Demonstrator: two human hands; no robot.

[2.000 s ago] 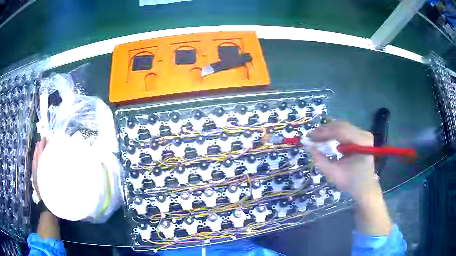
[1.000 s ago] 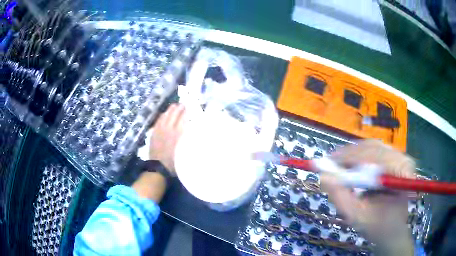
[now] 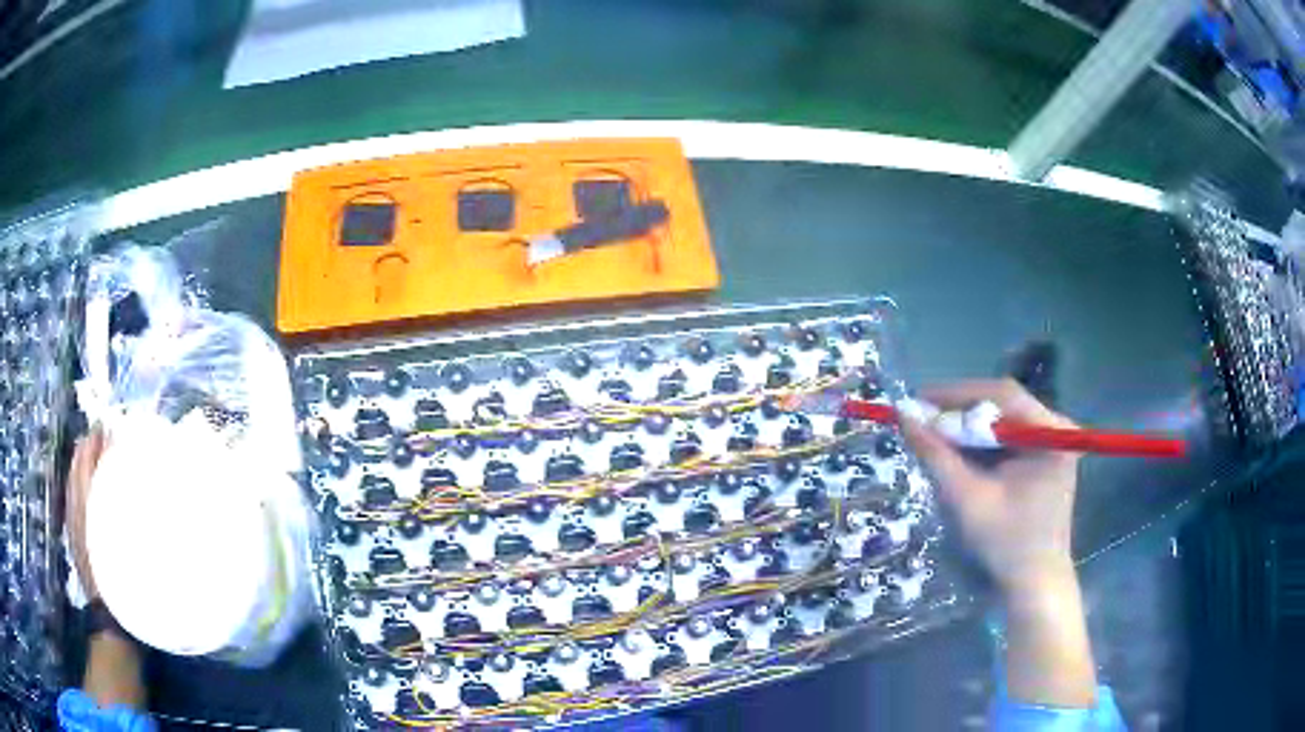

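Observation:
My right hand (image 3: pixel 995 479) holds the red brush (image 3: pixel 1088 438), its handle wrapped in white near the fingers. The pale bristle tip points left over the upper right rows of the clear blister tray (image 3: pixel 916 601). Whether the tip touches a part cannot be told. The tray holds rows of small motor assemblies (image 3: pixel 580 533), white with black round parts, with yellow, orange and red lead wires (image 3: pixel 573 425) along them. My left hand (image 3: pixel 89 529) is at the left side of the bright white grease tub (image 3: pixel 175 536), its fingers mostly hidden behind it.
A clear plastic bag (image 3: pixel 215 365) surrounds the tub. An orange fixture (image 3: pixel 429 272) with a short dark brush (image 3: pixel 608 229) lies behind the tray. A black tool (image 3: pixel 1033 369) is partly hidden behind my right hand. More filled trays stand at far left (image 3: pixel 36 415) and far right (image 3: pixel 1238 308).
One second ago the view was turned left and the brush tip was at the tub. Now the view is back over the tray, and the brush tip is above its upper right rows.

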